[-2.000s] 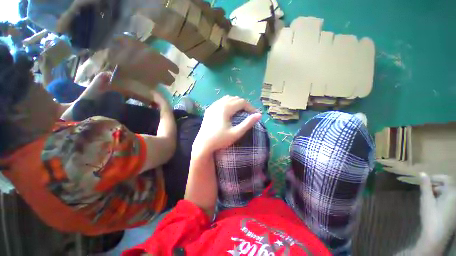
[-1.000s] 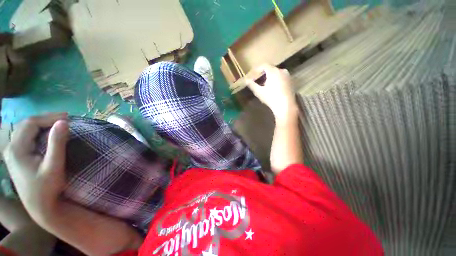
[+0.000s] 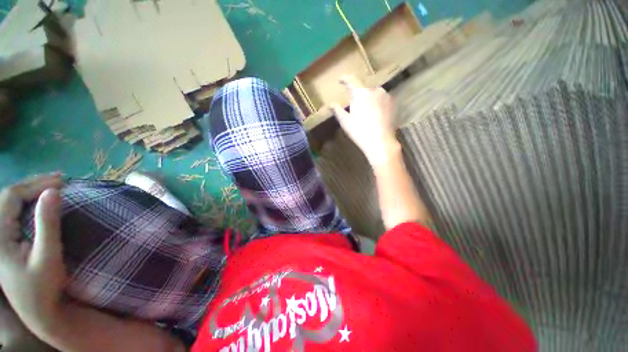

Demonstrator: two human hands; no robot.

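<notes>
My right hand [image 3: 365, 113] is at the near edge of the formed boxes [image 3: 336, 77], thumb and index finger apart, the other fingers partly hidden. The boxes are open brown trays with raised walls, standing side by side beyond my right knee. My left hand [image 3: 34, 240] rests on my left knee, holding nothing, partly cut off by the left edge. A pile of flat die-cut blanks [image 3: 155, 58] with notched edges lies on the floor ahead of my knees.
A large bank of stacked cardboard [image 3: 509, 179] fills the right side. Yellow-green strapping [image 3: 346, 18] stands by the boxes. Thin cardboard scraps [image 3: 120, 168] lie on the green floor near my shoe [image 3: 157, 190]. More brown cardboard [image 3: 27, 38] is at upper left.
The view has swung right and down. My right hand has moved to the formed boxes, and its thumb and index finger have parted since a second ago. My left hand stays on the knee.
</notes>
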